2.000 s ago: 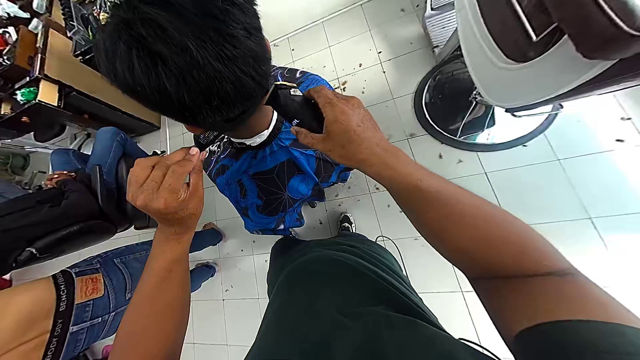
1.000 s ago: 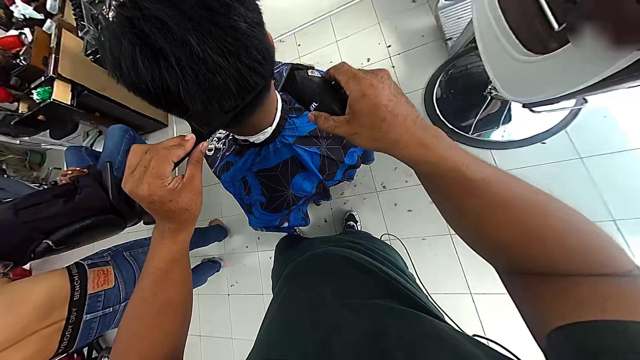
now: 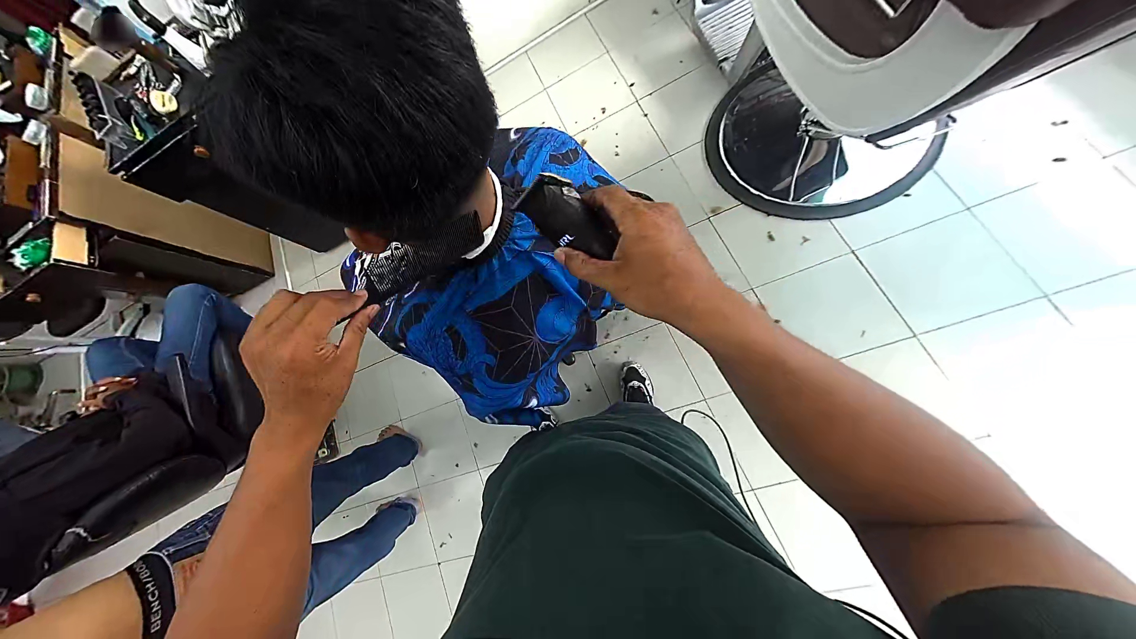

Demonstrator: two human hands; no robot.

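A person with short black hair (image 3: 355, 106) sits below me, wearing a blue and black patterned barber cape (image 3: 524, 328) with a white neck strip (image 3: 494, 217) at the collar. My left hand (image 3: 306, 355) pinches the end of a black comb (image 3: 426, 257), whose teeth lie against the hair at the back of the head, by the nape. In my right hand (image 3: 652, 253) is a black hair clipper (image 3: 568, 217), its blade end close to the neck strip and a little apart from the comb. Part of the clipper is hidden by my fingers.
A barber chair (image 3: 879, 80) with a round metal base (image 3: 825, 151) stands at upper right. Cluttered wooden counters (image 3: 160, 195) are at upper left. Another person in black sits in a chair (image 3: 191, 461) at left; a person in jeans (image 3: 355, 506) is near. A cord (image 3: 732, 453) runs beside my leg.
The comb now shows broadly against the back of the head; earlier it was mostly hidden. The clipper remains in my right hand near the neck.
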